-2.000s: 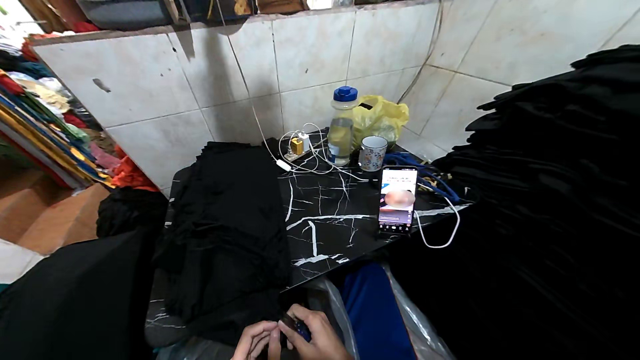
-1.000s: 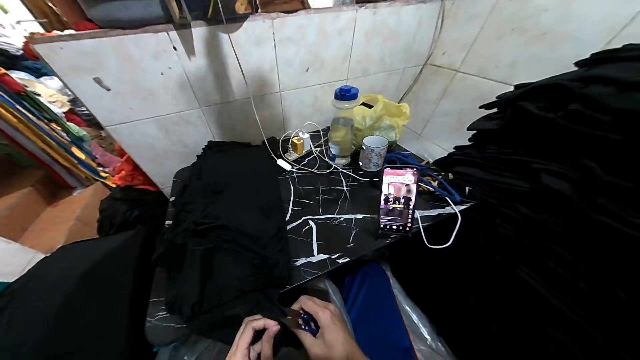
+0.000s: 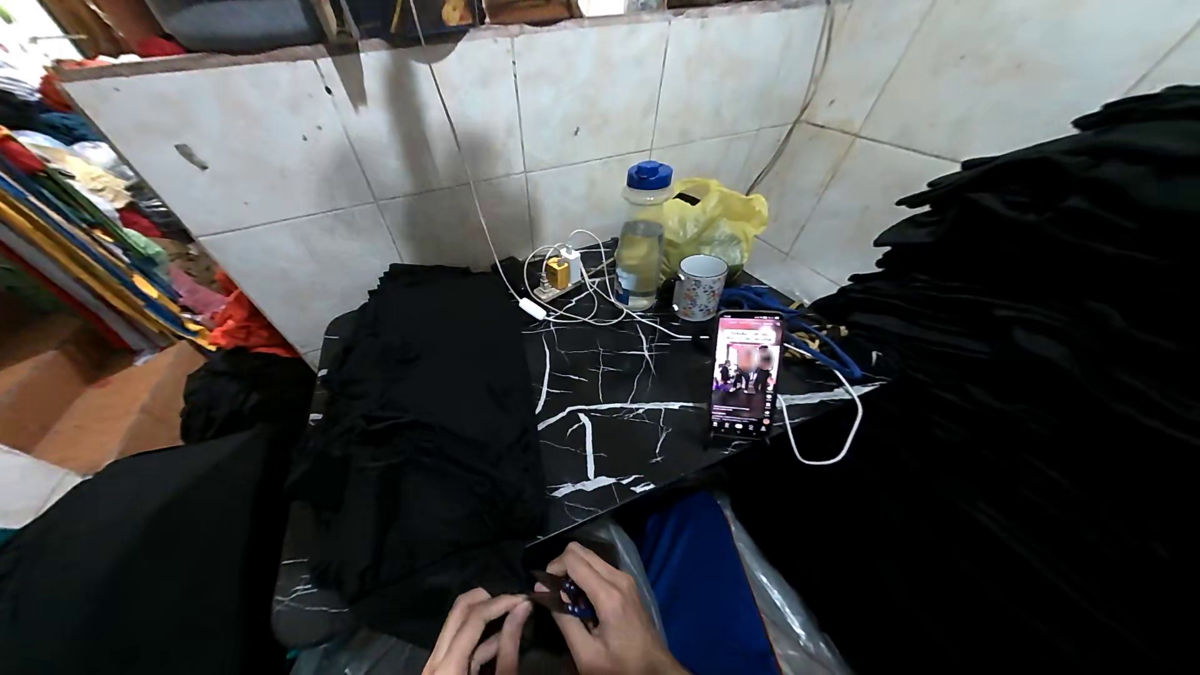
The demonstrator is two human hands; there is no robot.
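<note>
My right hand is closed around a small pair of thread snips with dark blue handles, the blades pointing left. Beside the blade tips, my left hand pinches what looks like black fabric; the dark lap area hides its exact edge. Folded black cloth lies on the black marble-patterned table, reaching down close to my left hand. Blue fabric and clear plastic are to the right of my right hand, below the table edge.
A lit phone with a white cable stands at the table's right edge. Behind it are an enamel-look mug, a plastic bottle, a yellow bag and chargers. A tall stack of black cloth rises at right.
Both hands stay low at the table's front edge. The snips, largely covered by the fingers two seconds ago, now show their blades between the hands. The picture on the phone has changed.
</note>
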